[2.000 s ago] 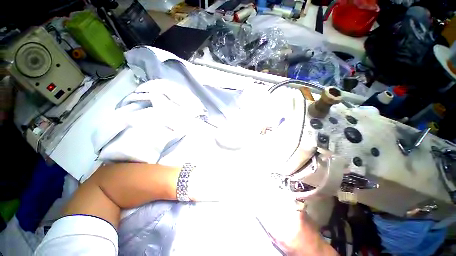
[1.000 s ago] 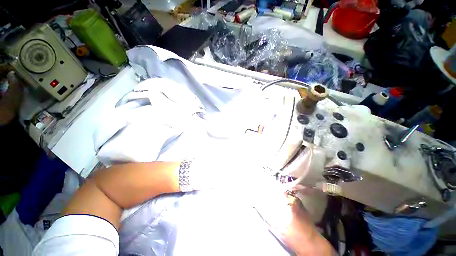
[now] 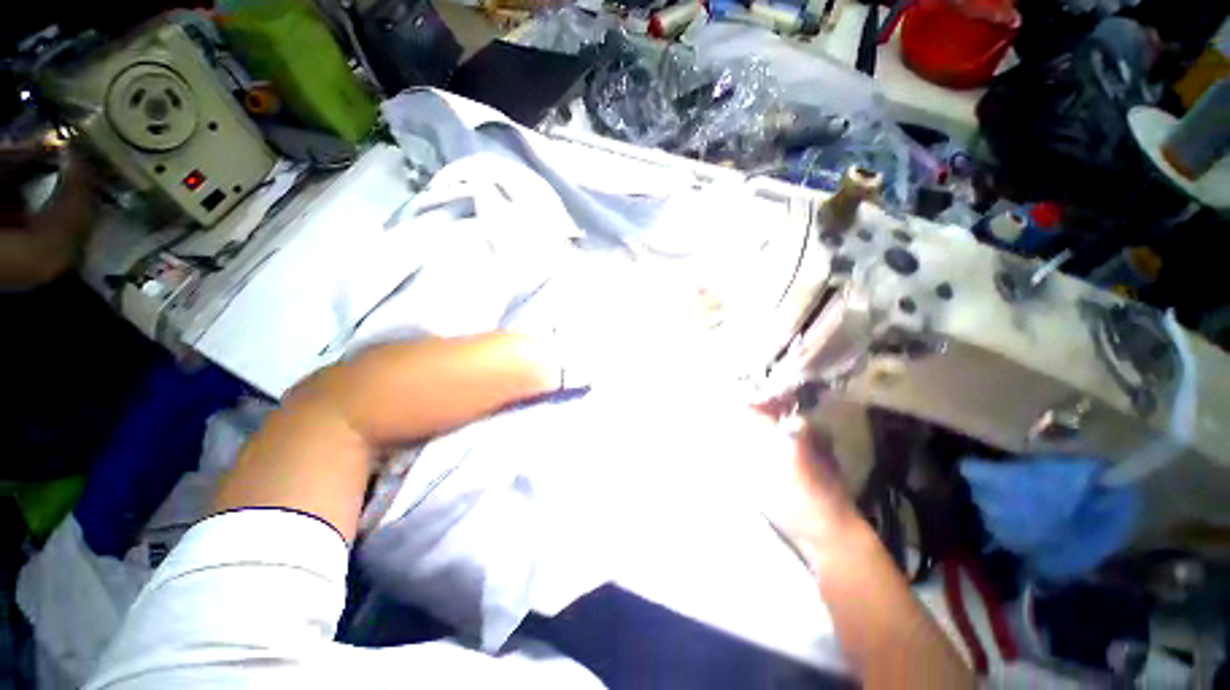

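Note:
A large white cloth [image 3: 499, 243] covers the table and hangs over the front edge, overexposed in the middle. The cream sewing machine head [image 3: 998, 317] stands at the right. Its needle area [image 3: 789, 398] is blurred. My left forearm [image 3: 432, 384] reaches over the cloth from the lower left; the left hand is lost in white glare. My right hand [image 3: 807, 479] is on the cloth just below the needle area, partly washed out, its fingers unclear.
A second machine [image 3: 176, 121] and a green block [image 3: 304, 68] are upper left, with a person's hand at the left edge. Plastic bags [image 3: 688, 101] and a red bag [image 3: 958, 41] lie behind. Blue cloth [image 3: 1052, 506] hangs on the machine front; red handles [image 3: 974, 613] show below.
The view has shifted, so the machine head sits higher. The cloth in front has moved, with folds and a dark area now showing below. The left wrist's bracelet is no longer clearly visible.

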